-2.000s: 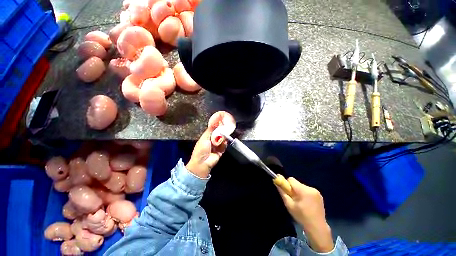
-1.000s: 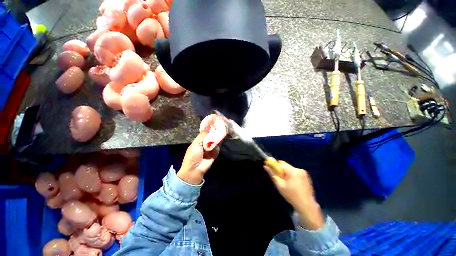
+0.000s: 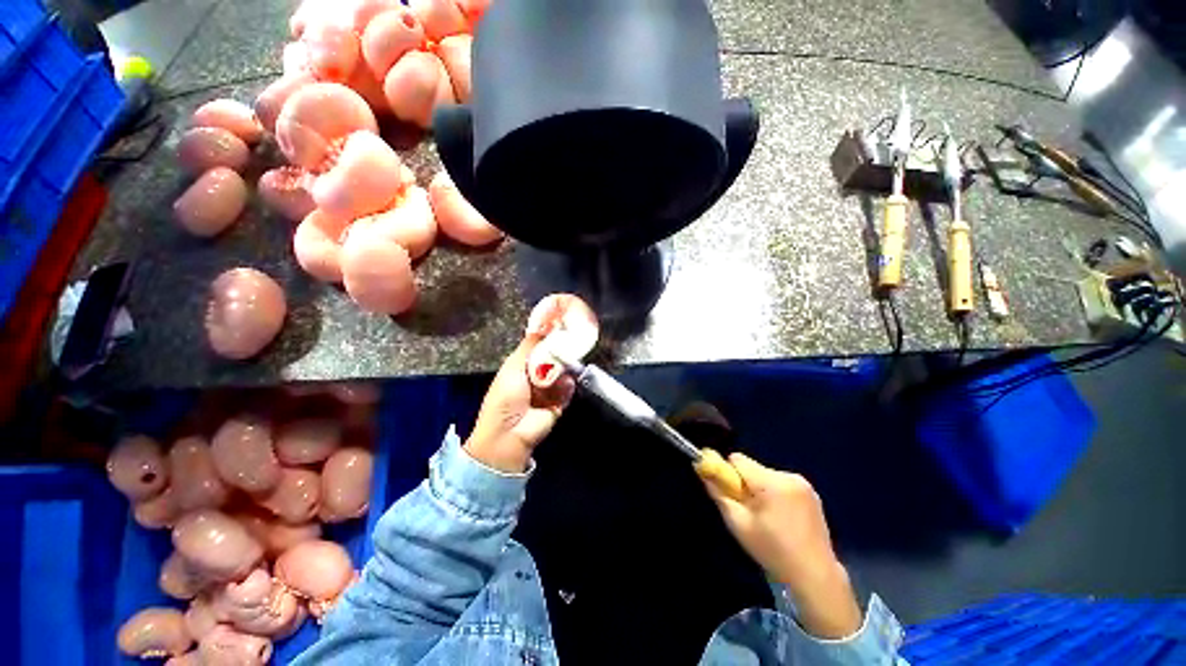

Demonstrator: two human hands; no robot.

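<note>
My left hand (image 3: 514,403) holds a glossy pink doll head casting (image 3: 565,325) at the table's front edge. Its small round opening, red inside, faces me. My right hand (image 3: 780,520) grips the yellow-tan handle of a hot knife or iron (image 3: 627,401). Its silvery shaft points up and left, and its tip is at the casting beside the opening. Whether the tip presses in or only touches cannot be told. Both hands are bare, in denim sleeves.
A black drum-shaped unit (image 3: 598,130) stands behind the casting. Pink castings (image 3: 358,176) lie on the speckled table (image 3: 780,234) at left; more fill a blue crate (image 3: 55,546) below. Two spare irons (image 3: 894,241) with cords lie at right. A dark flat rectangle (image 3: 96,316) lies at the left edge.
Since one second ago, the blurred tool has come to rest with its tip over the casting near the opening, lower than before. The view has shifted slightly. Both hands keep their holds.
</note>
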